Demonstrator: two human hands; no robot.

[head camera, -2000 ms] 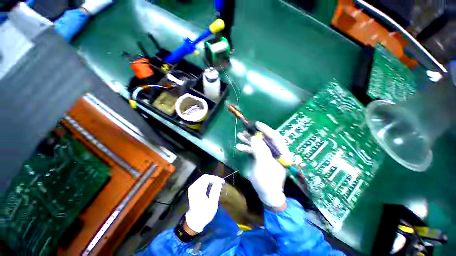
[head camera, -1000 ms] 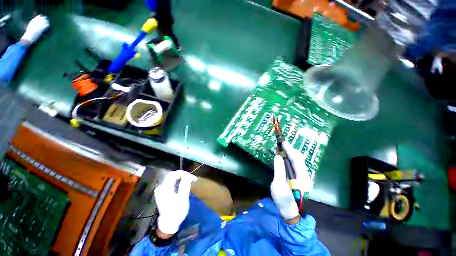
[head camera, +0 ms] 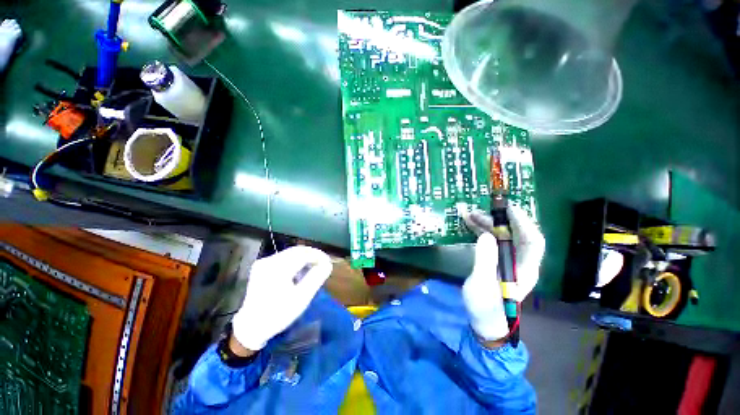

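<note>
My right hand [head camera: 505, 275], in a white glove, grips a soldering iron [head camera: 505, 251] whose coppery tip lies over the lower right part of the green circuit board [head camera: 434, 97]; I cannot tell if it touches. My left hand [head camera: 280, 293], gloved, is left of the board, below the bench edge, with fingers curled on the solder wire [head camera: 264, 154]. The wire runs down from the solder spool [head camera: 180, 23] at the upper left. The wire's end is not clear to see. A clear round fume hood [head camera: 531, 69] covers the board's upper right corner.
The left tool box [head camera: 212, 134] holds a white bottle [head camera: 178, 93], a cream cup [head camera: 152, 156] and a blue tool [head camera: 106, 57]. The right tool box [head camera: 584, 251] holds a yellow tape roll [head camera: 660, 293]. An orange carrier [head camera: 158, 296] with another board [head camera: 40, 344] is lower left.
The view has shifted, with the board now nearly upright in the picture. The iron has come from beside the tool box to over the board's lower right. My left hand remains below the bench edge.
</note>
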